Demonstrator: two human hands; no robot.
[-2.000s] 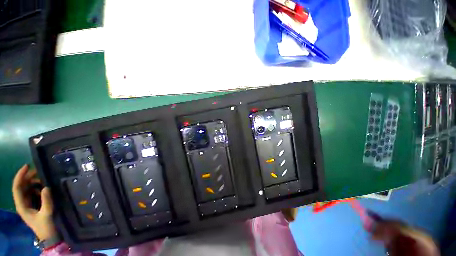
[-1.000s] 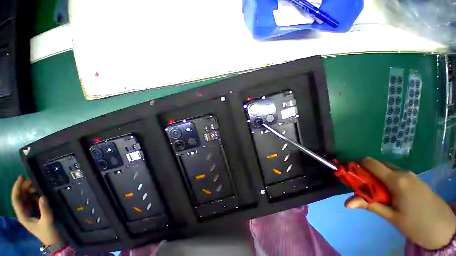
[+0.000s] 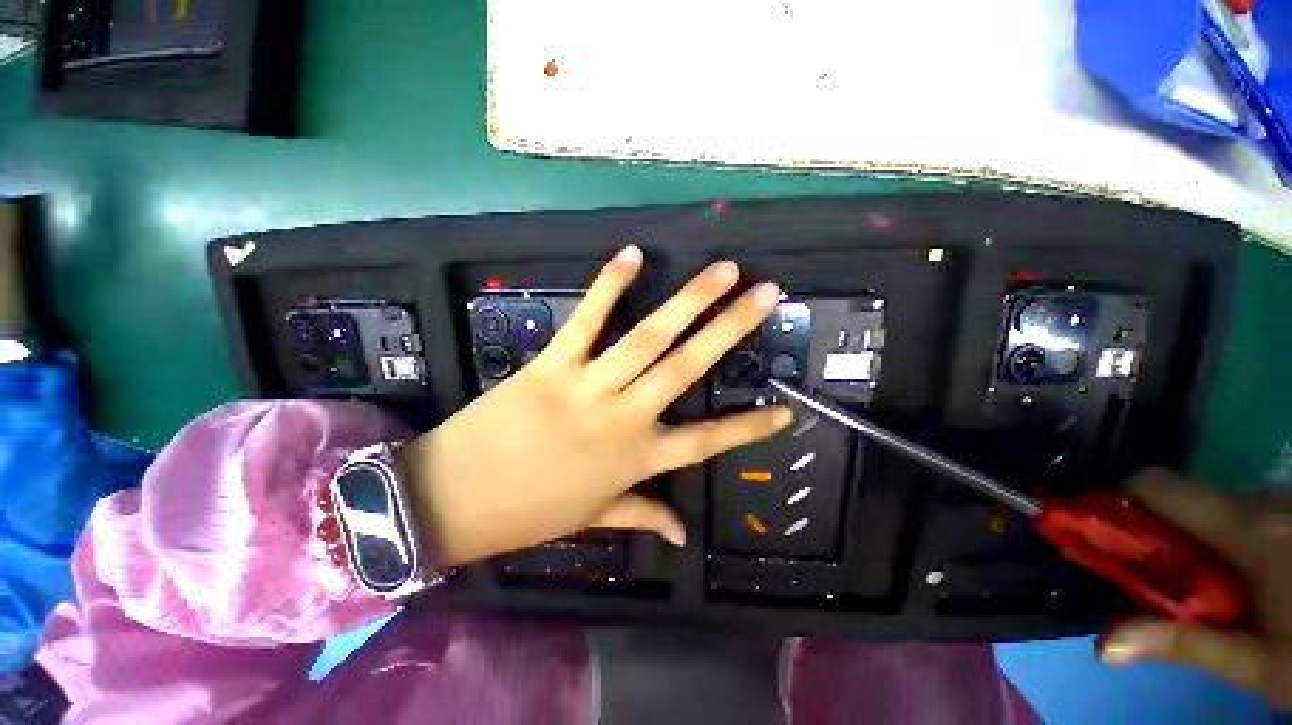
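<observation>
A black foam tray [image 3: 595,227] lies across the view with phone housings in its pockets. My left hand [image 3: 567,418] is spread flat, palm down, over the second and third pockets, fingertips beside the third housing's camera area; it grips nothing. My right hand [image 3: 1219,567], at the right edge and blurred, holds the red handle of a screwdriver [image 3: 921,456]. The shaft tip is at the lower edge of the third housing's camera area [image 3: 765,347]; whether it touches is unclear. The first housing [image 3: 333,347] and the fourth housing [image 3: 1063,347] lie in the outer pockets.
A white board [image 3: 794,85] lies behind the tray on the green mat [image 3: 383,156]. A blue bin [image 3: 1148,64] with a pen is at the upper right. Another black tray [image 3: 269,71] is at the upper left. A blue sleeve [image 3: 50,496] shows at the left edge.
My left hand has moved from the tray's left end onto its middle pockets. The screwdriver, first seen in my right hand a second ago, has gone from the fourth housing to the third. The view has shifted.
</observation>
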